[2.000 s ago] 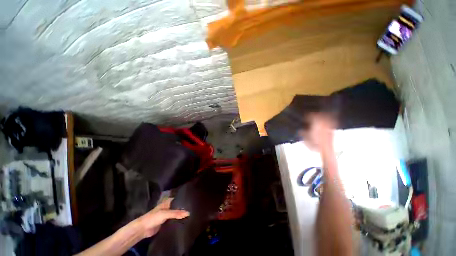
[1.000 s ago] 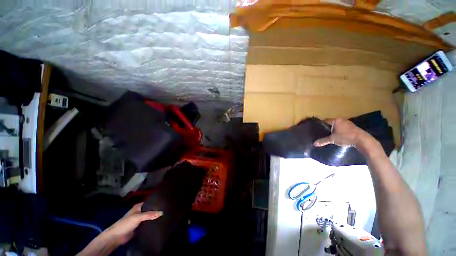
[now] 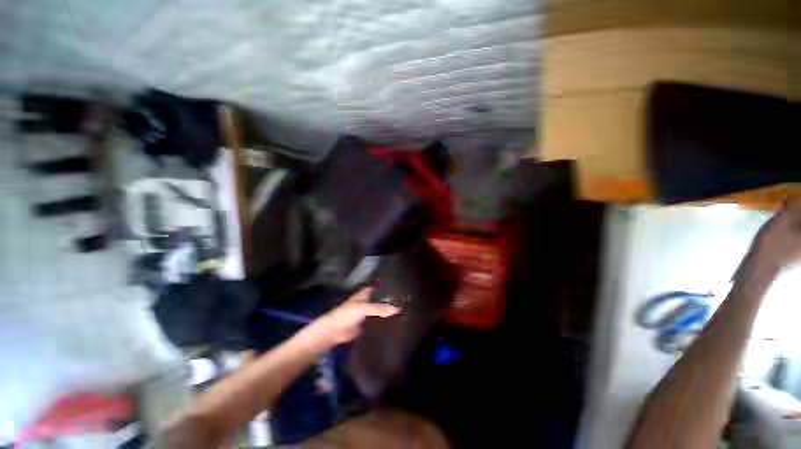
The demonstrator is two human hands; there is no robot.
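The frame is blurred. My left hand (image 3: 349,318) grips a dark faux-leather panel (image 3: 406,307) that hangs in front of the red-orange stool. My right hand (image 3: 781,238) is at the right edge, partly cut off and blurred, just below another dark panel (image 3: 725,145) over the cardboard (image 3: 597,96); whether it touches that panel cannot be told. Blue-handled scissors (image 3: 674,313) lie on the white table (image 3: 628,263), left of my right forearm.
A red-orange stool (image 3: 477,276) stands left of the table, with dark panels (image 3: 364,193) heaped beside it. Part of the sewing machine (image 3: 768,410) shows at the lower right. Another white surface with dark items (image 3: 171,210) is at the left.
The view has swung left, so the table and stool appear further right. My left hand still holds its panel. My right hand is now nearer the frame's edge, below the dark panel it was on.
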